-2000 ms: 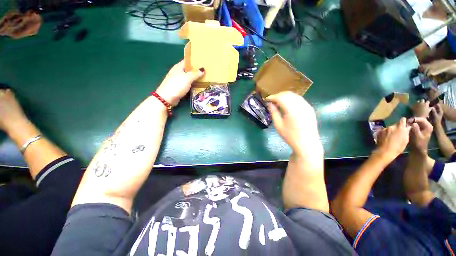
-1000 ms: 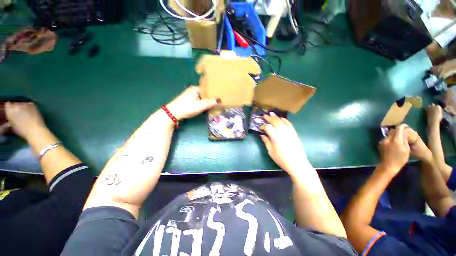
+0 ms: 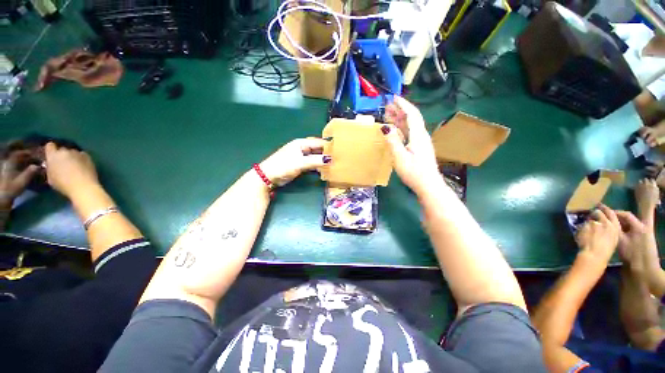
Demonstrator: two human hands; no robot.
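Observation:
A small retail box [image 3: 350, 210] stands open in front of me, with shiny bagged accessories inside. Its brown lid [image 3: 357, 154] stands up. My left hand [image 3: 297, 159] holds the lid's left edge between thumb and fingers. My right hand [image 3: 413, 146] is at the lid's upper right edge, thumb on its near face; its fingers are partly hidden and blurred behind. A second open box [image 3: 455, 180] with its brown lid [image 3: 471, 139] raised stands to the right, partly hidden by my right forearm.
Behind the boxes are a blue parts bin [image 3: 377, 71] with a red-handled tool, an open brown carton [image 3: 319, 76] under white cable [image 3: 339, 33], and loose black wires [image 3: 266, 71]. A dark equipment case [image 3: 576, 62] is at right. Other workers' hands are at both sides.
My right hand has left the second box's contents and moved to the first box's lid. My left hand still holds that lid. The lid's side flaps now look folded in.

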